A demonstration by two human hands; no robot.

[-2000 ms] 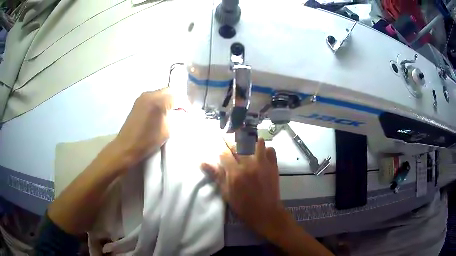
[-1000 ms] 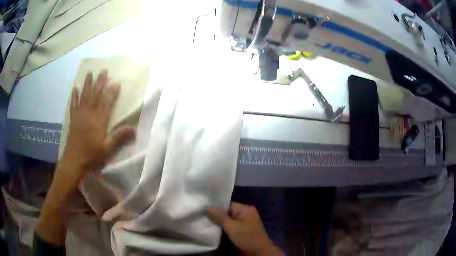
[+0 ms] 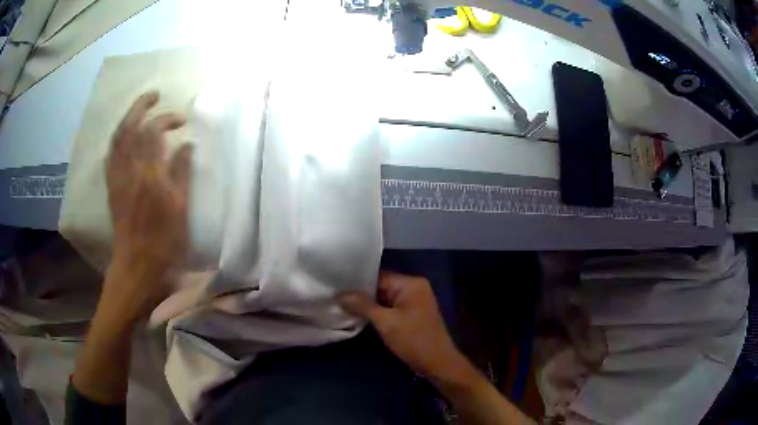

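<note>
A white cloth piece (image 3: 324, 183) lies from the needle area down over the table's front edge, with folds along its left side. A cream garment panel (image 3: 91, 158) lies flat to its left. My left hand (image 3: 150, 183) is over the cream panel, fingers apart and slightly blurred, holding nothing. My right hand (image 3: 399, 311) pinches the right edge of the white cloth below the table edge. The sewing machine head (image 3: 615, 33) is cut off at the top. The needle area is washed out by lamp glare.
A jointed metal arm (image 3: 503, 95) lies right of the needle area, with yellow-handled scissors (image 3: 475, 20) behind it. A black phone (image 3: 583, 137) and small snips (image 3: 666, 174) lie further right. A ruler strip (image 3: 499, 199) runs along the front edge. Pale cloth (image 3: 665, 324) hangs at the lower right.
The view has tilted down. My left hand left the needle area and came onto the cream panel; its fingers have since curled a little. My right hand moved from beside the needle to the cloth's lower edge.
</note>
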